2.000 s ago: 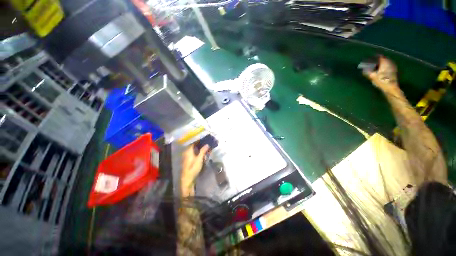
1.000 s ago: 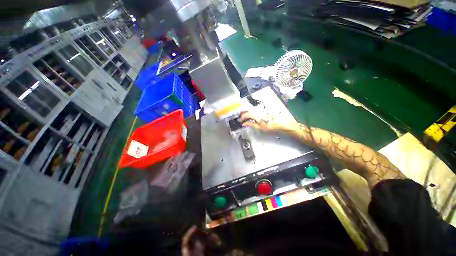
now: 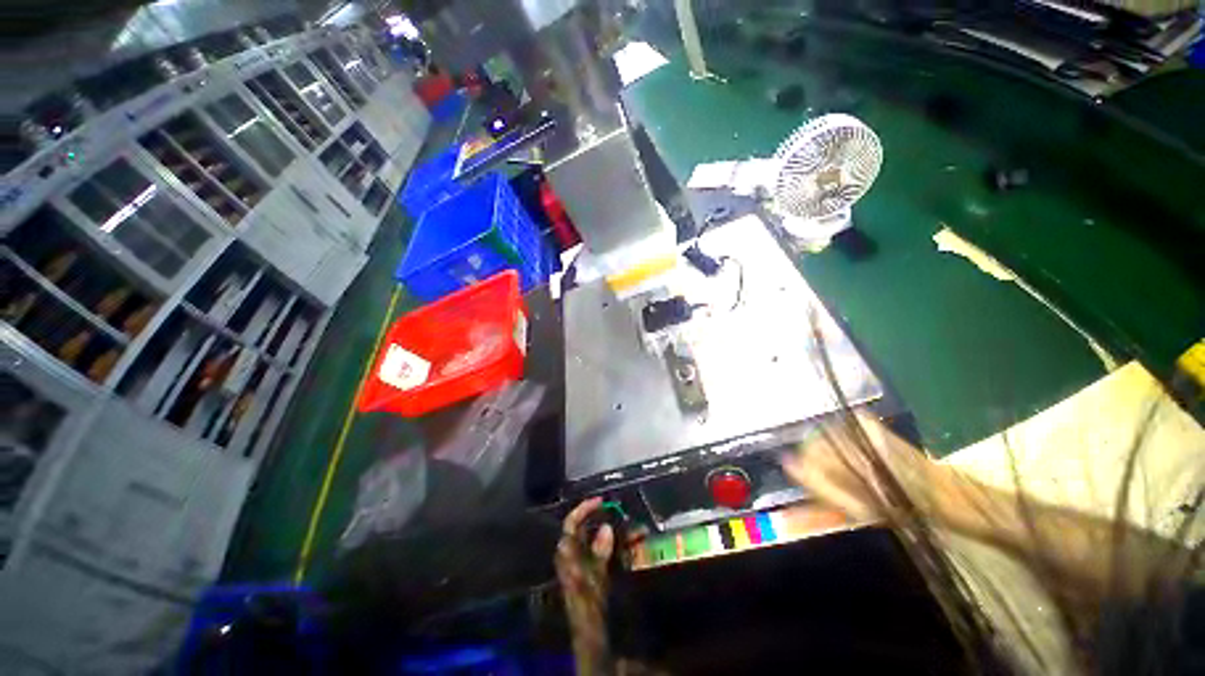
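A small black housing point(image 3: 666, 313) lies on the plate point(image 3: 760, 350) just in front of the silver press head point(image 3: 608, 192). A thin black cable curves to its right. A small grey-dark metal block point(image 3: 686, 380) stands nearer me. My left hand point(image 3: 588, 544) is at the panel's left corner, fingers curled around the green button point(image 3: 611, 507); whether it holds anything is unclear. My right hand point(image 3: 846, 465) is blurred, fingers extended over the panel's right corner, covering the other button. A red button point(image 3: 728, 487) shows between my hands.
A red bin point(image 3: 456, 346) and a blue bin point(image 3: 473, 240) stand left of the machine, with crumpled clear bags point(image 3: 492, 429) nearby. A white fan point(image 3: 827, 172) stands behind the plate on the green surface. A pale sheet point(image 3: 1077, 436) lies at right.
My right hand has let go of the black housing and moved back to the panel's right corner. My left hand has come up to the left button. The view has shifted.
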